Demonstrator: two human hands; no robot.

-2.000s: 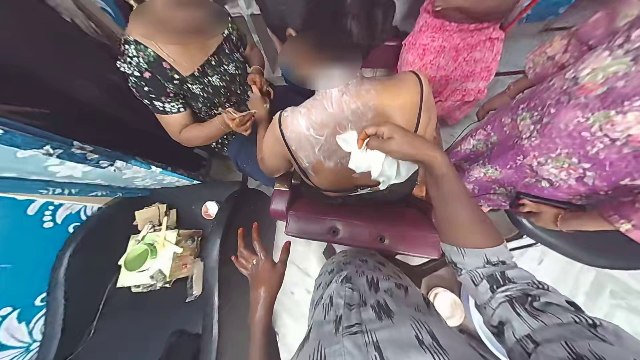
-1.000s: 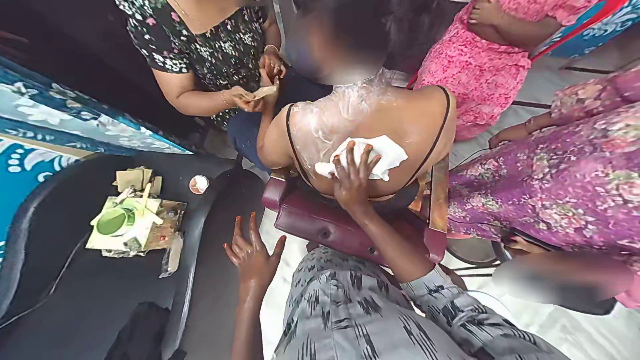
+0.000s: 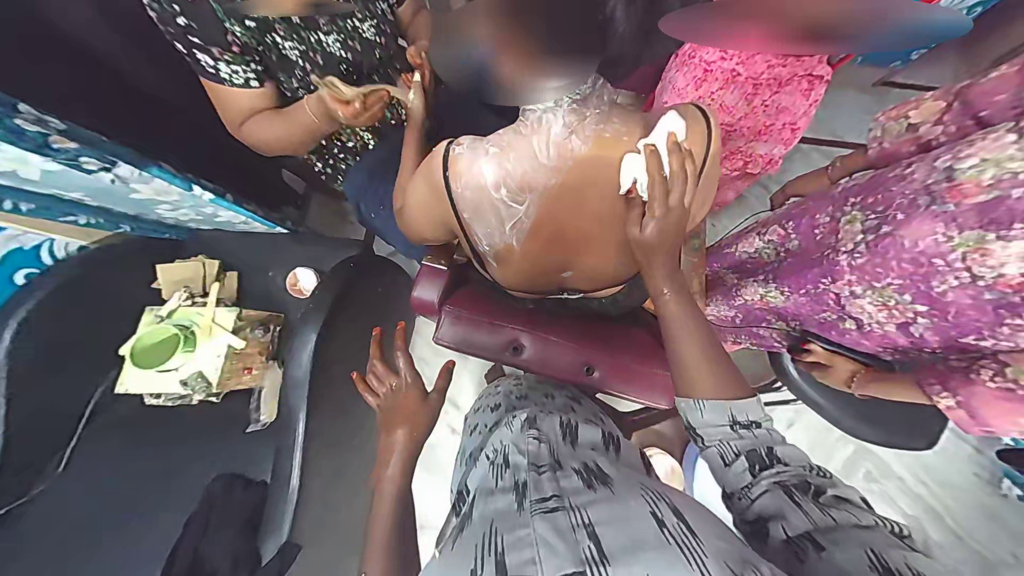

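My right hand [image 3: 662, 212] presses a crumpled white cloth or tissue [image 3: 658, 156] against the right shoulder blade of a seated person's bare back [image 3: 588, 212]. White cream [image 3: 512, 176] coats the left and upper part of that back, while the middle and right part shows little of it. Thin black straps run down both sides. My left hand [image 3: 402, 392] hovers palm up with spread fingers, holding nothing, between the black couch and the maroon chair back [image 3: 552, 344].
Left, a black couch [image 3: 160, 472] bears a green bowl [image 3: 160, 346] on yellow sheets, cardboard pieces [image 3: 190, 278] and a small round container [image 3: 302, 282]. A person in a dark floral top holds a strip at the seated person's hand. People in pink and purple clothing stand right.
My right hand has moved the white cloth from the middle of the back to the right shoulder blade. Less cream shows on the middle of the back than two seconds ago. My left hand stays open.
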